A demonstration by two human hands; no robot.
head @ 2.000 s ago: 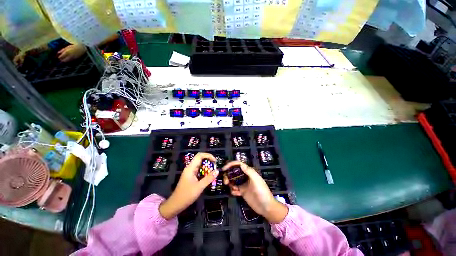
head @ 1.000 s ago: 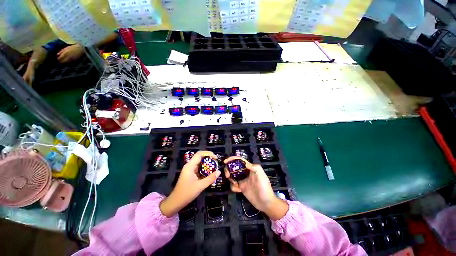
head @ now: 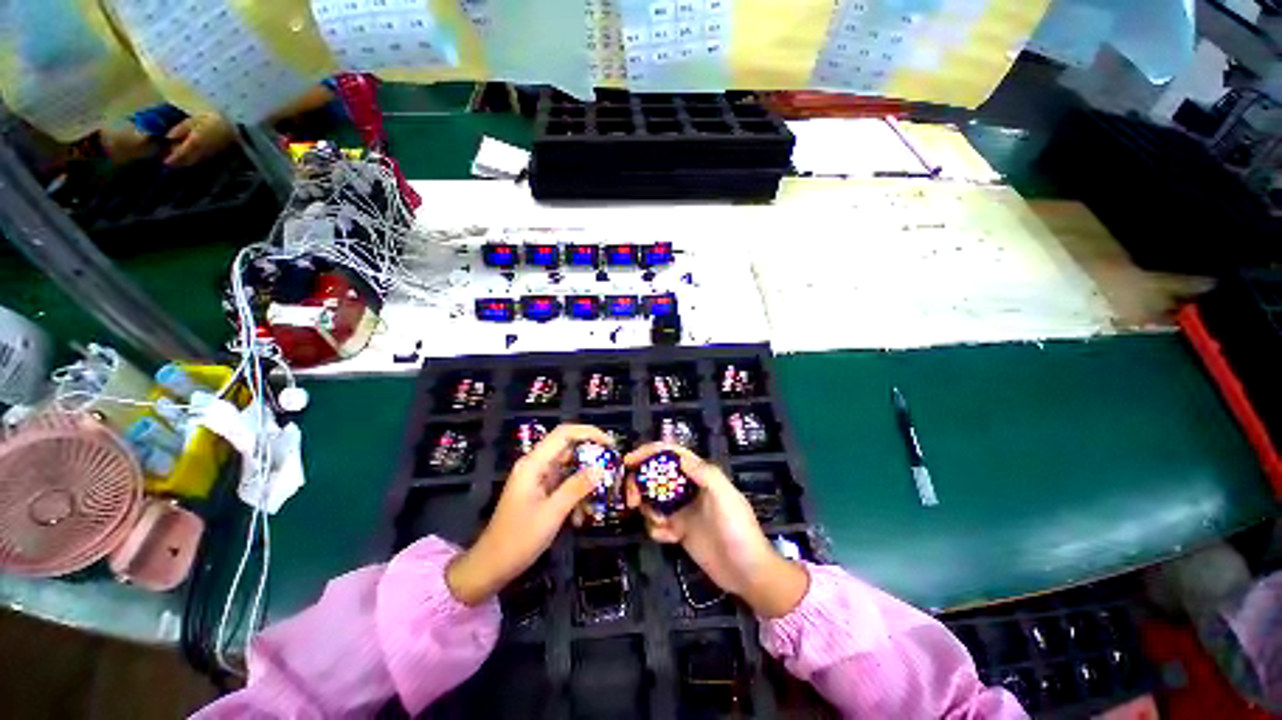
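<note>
My left hand [head: 529, 509] holds a small smartwatch body [head: 598, 467] with bright coloured icons lit, my thumb over part of its screen. My right hand [head: 720, 532] holds a second dark watch body [head: 662, 483], its screen facing up with colourful round icons. The two watches are side by side, close together, above the black foam tray [head: 413, 495]. The tray's two far rows hold watches with lit coloured marks [head: 606, 383]. Nearer pockets hold dark watches with shiny outlines [head: 605, 587]. My hands hide some middle pockets.
Two rows of small blue-red screens [head: 581, 255] stand on the white sheet [head: 900, 267], stacked trays [head: 658, 158] behind. Tangled cables [head: 331, 211], a pink fan [head: 63, 495] and a yellow basket [head: 211, 457] are left. A marker [head: 913, 447] lies right. Another person's hand [head: 197, 138] shows far left.
The right-hand watch has gone from a dark screen to colourful icons. The left-hand watch has tilted and my left thumb has moved onto its screen. Both hands stay above the tray.
</note>
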